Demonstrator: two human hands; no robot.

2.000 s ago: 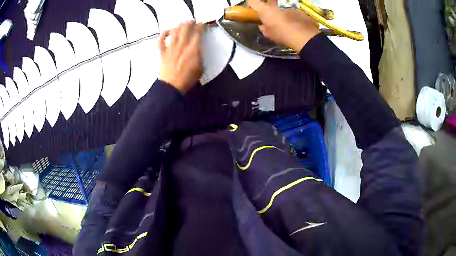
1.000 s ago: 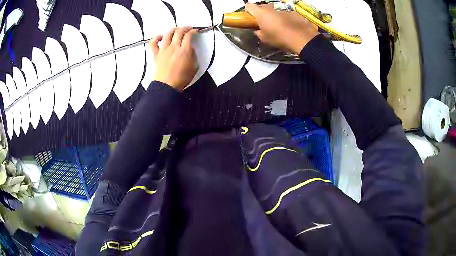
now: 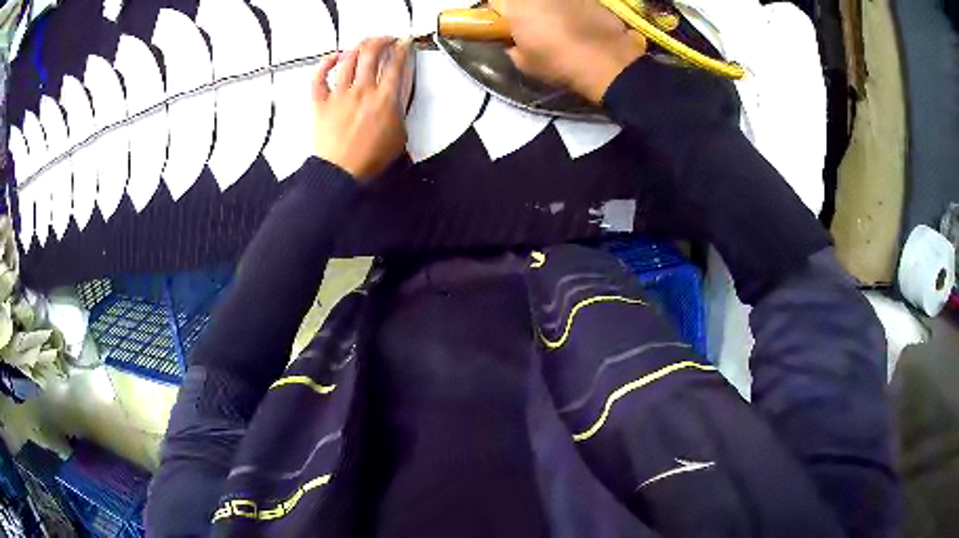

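Observation:
White curved seamed panels lie overlapping in a long row on the dark pinstriped table cover, with a thin dark seam line running across them. My right hand grips the orange handle of the steam iron. The iron's pointed plate lies on the right part of the row and hides the seams under it. My left hand rests on the panels just left of the iron's tip, fingers on the seam line; whether it pinches cloth cannot be told.
A yellow hose loops behind the iron. A white cloth covers the table's right end. A white roll stands beyond it. Blue crates sit below the table edge, and pale fabric pieces are heaped at far left.
The camera view has shifted, and more panels show to the right, under and past the iron. The iron's tip and my left hand are further along the row, leftward over the panels.

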